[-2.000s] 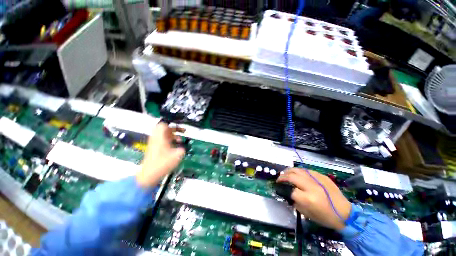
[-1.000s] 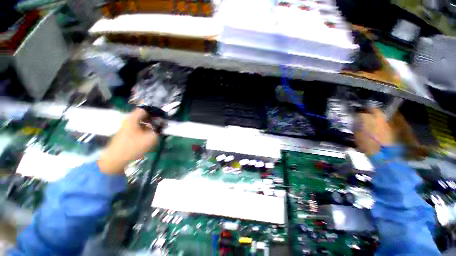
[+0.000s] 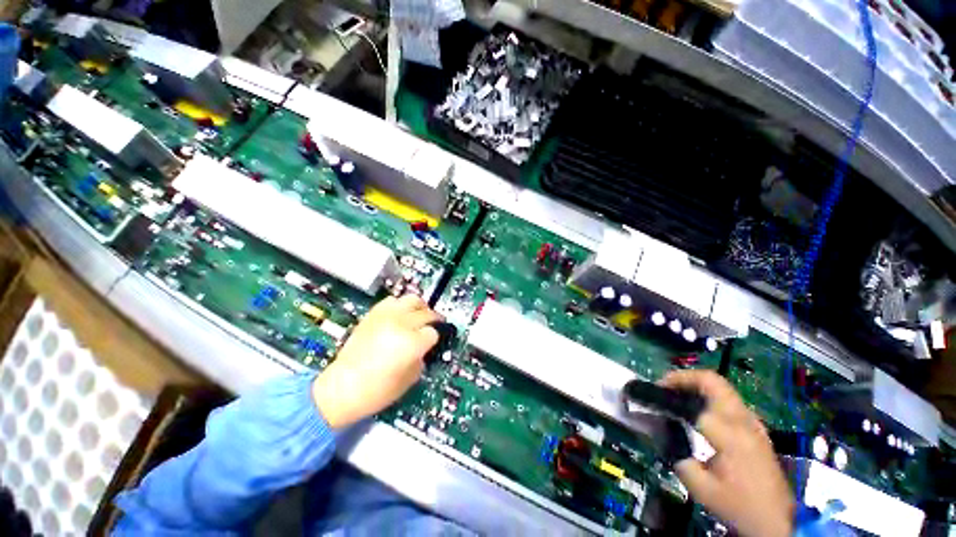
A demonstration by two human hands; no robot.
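Observation:
A green circuit board (image 3: pixel 503 414) with a long silver-white heatsink (image 3: pixel 556 362) lies in front of me. My left hand (image 3: pixel 383 357) is low at this board's left end, fingers bent together. Black shows at its fingertips; whether they hold a part is hidden. My right hand (image 3: pixel 739 451) is over the board's right end, beside the heatsink. Its fingertips are black, like finger cots, and a small pale piece (image 3: pixel 700 445) shows between fingers and thumb. The finned heatsink block (image 3: pixel 660 275) stands at the board's far edge, with pale-topped cylinders before it.
More boards (image 3: pixel 304 278) lie edge to edge left and right along the rail (image 3: pixel 419 472). Behind are a bin of silver pieces (image 3: pixel 508 94), a black ribbed tray (image 3: pixel 650 147) and stacked white trays (image 3: pixel 828 84). A blue coiled cord (image 3: pixel 839 178) hangs at right. A carton holds a holed white sheet (image 3: pixel 63 420) at lower left.
The view has turned and shifted left. My left hand has moved from the far edge down to the board. My right hand has come back from near the rear bins to over the board.

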